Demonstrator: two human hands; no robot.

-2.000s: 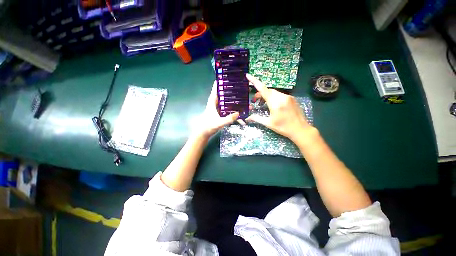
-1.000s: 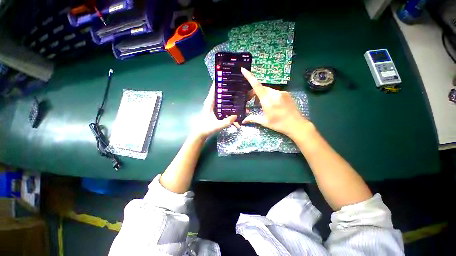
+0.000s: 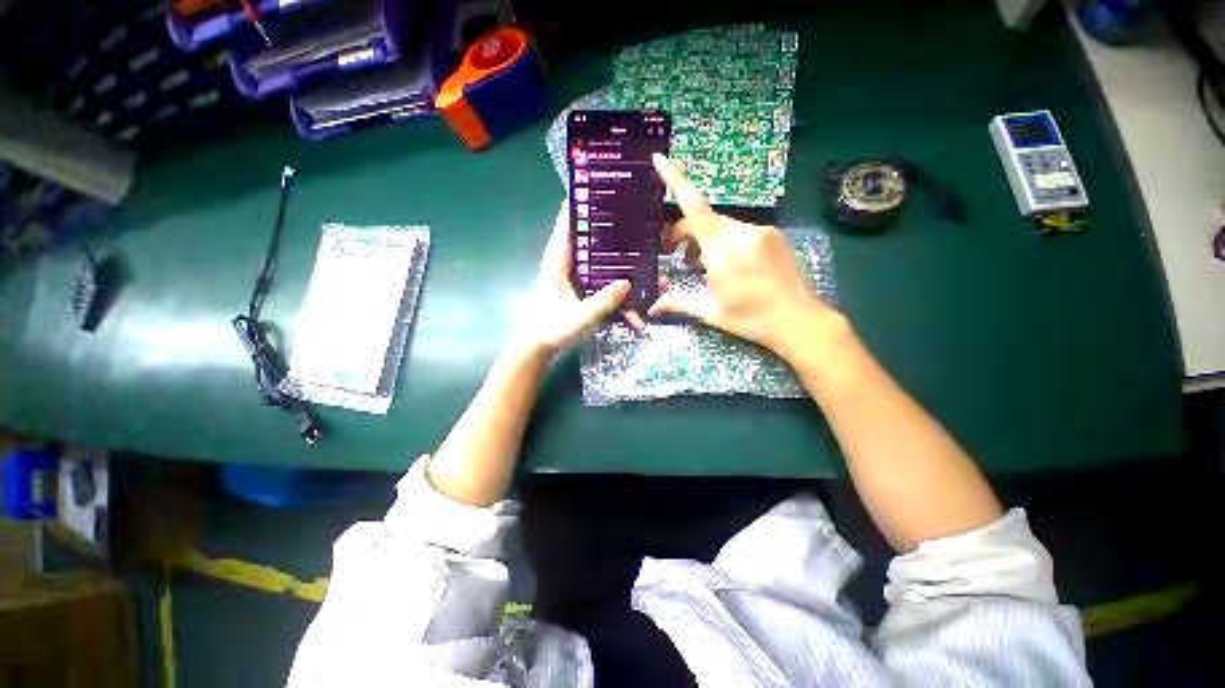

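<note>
A smartphone [image 3: 618, 212] with a dark list on its screen is held upright above the bench. My left hand [image 3: 571, 303] grips it around its lower left side, thumb at the bottom of the screen. My right hand [image 3: 739, 276] is at the phone's right side, index fingertip at the upper right of the screen; whether its thumb and other fingers also hold the phone I cannot tell. A green PCB panel [image 3: 732, 114] lies behind the phone, partly covered by it. A bubble-wrapped board [image 3: 699, 360] lies below my hands, partly hidden by them.
A wrapped white item [image 3: 359, 316] and a black cable [image 3: 269, 356] lie left. A small black object [image 3: 92, 293] is far left. An orange and blue tool [image 3: 494, 88] and purple trays [image 3: 356, 94] stand behind. A tape measure [image 3: 869, 192] and handheld meter [image 3: 1040, 164] lie right.
My right index finger has moved up along the phone's right side. The list on the screen has changed. The view has shifted slightly; my left hand still holds the phone.
</note>
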